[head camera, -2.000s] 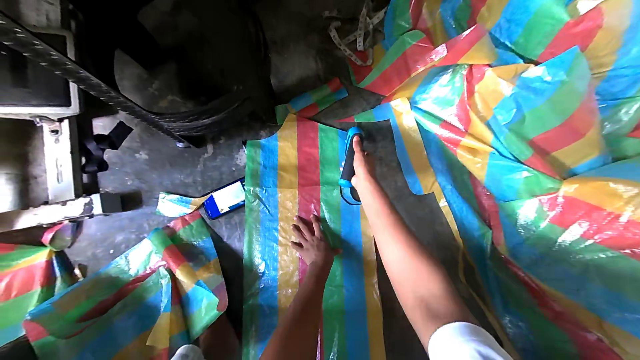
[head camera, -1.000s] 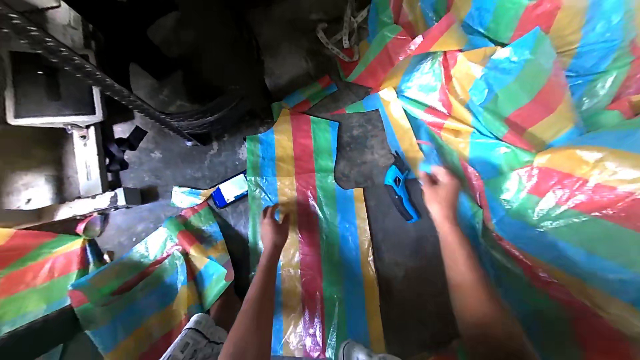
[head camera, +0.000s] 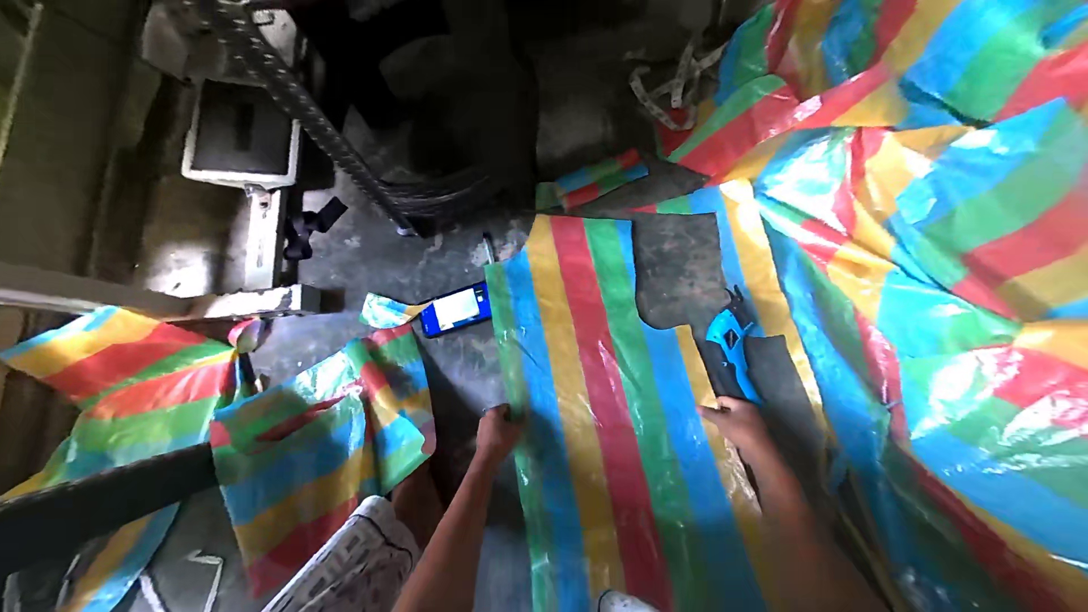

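Observation:
A cut panel of striped plastic sheet [head camera: 595, 365] lies lengthwise on the dark floor between my hands. My left hand [head camera: 499, 432] pinches its left edge, and my right hand [head camera: 738, 421] grips its right edge with thumb and fingers. Just above my right hand, blue-and-black cutting shears [head camera: 731, 348] rest partly on the floor and partly on the larger striped sheet [head camera: 960, 340]. Beside the panel's upper left edge lies a blue-framed phone [head camera: 456, 310] with a lit screen.
More striped pieces [head camera: 297, 442] lie at the left by my leg. A white measuring tape [head camera: 676, 85] is at the top. A metal frame with a pedal-like plate [head camera: 242, 132] and a dark braided strap [head camera: 314, 119] stand upper left. A small striped offcut [head camera: 599, 180] lies above the panel.
My right hand has let go of the shears, which lie beside the panel, and has moved to the panel's right edge. My left hand has moved from the panel's middle to its left edge.

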